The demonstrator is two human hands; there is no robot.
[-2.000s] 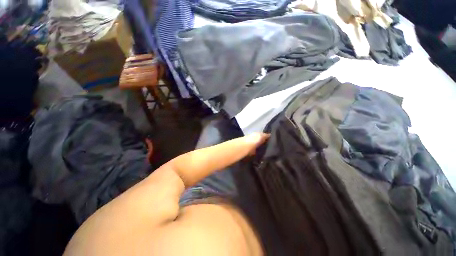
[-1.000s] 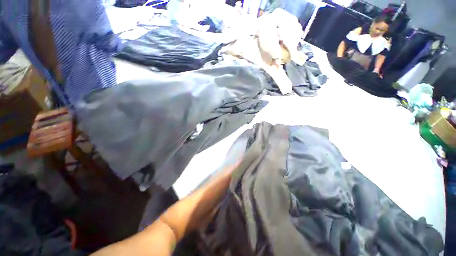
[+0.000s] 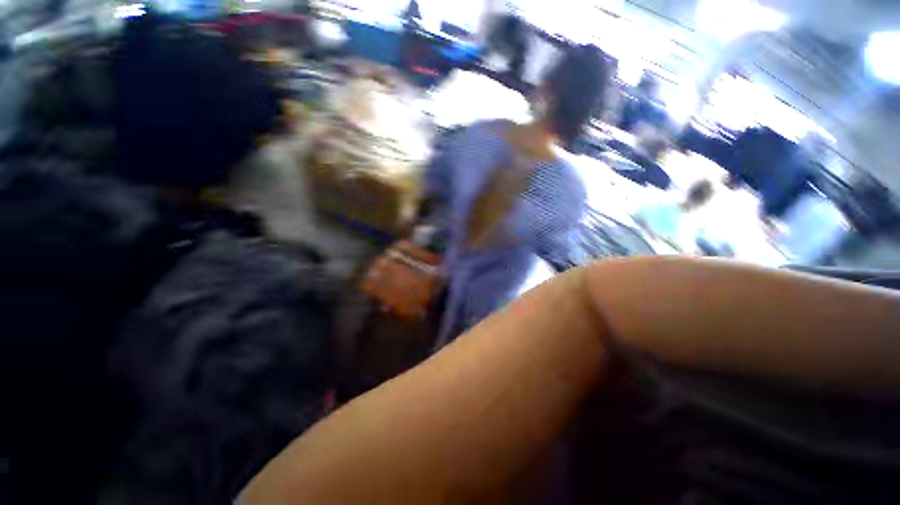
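Note:
My bare left arm crosses the foreground, bent at the elbow, with the forearm running out past the right edge. My left hand is cut off by that edge. My right hand is not in view. Dark cloth (image 3: 750, 444) lies or hangs under the forearm at the lower right, blurred and in shadow; I cannot tell which garment it is or whether a hand holds it.
A person in a blue-and-white striped top (image 3: 484, 197) stands ahead, back turned. A reddish-brown wooden stool (image 3: 403, 279) is beside them. A cardboard box (image 3: 357, 195) stands behind. A dark garment heap (image 3: 222, 345) lies at the left. Other people are blurred at the upper right.
The view has swung left and up, away from the table garments. The stool and striped top now show nearer the centre. My left arm has bent, and its forearm points right.

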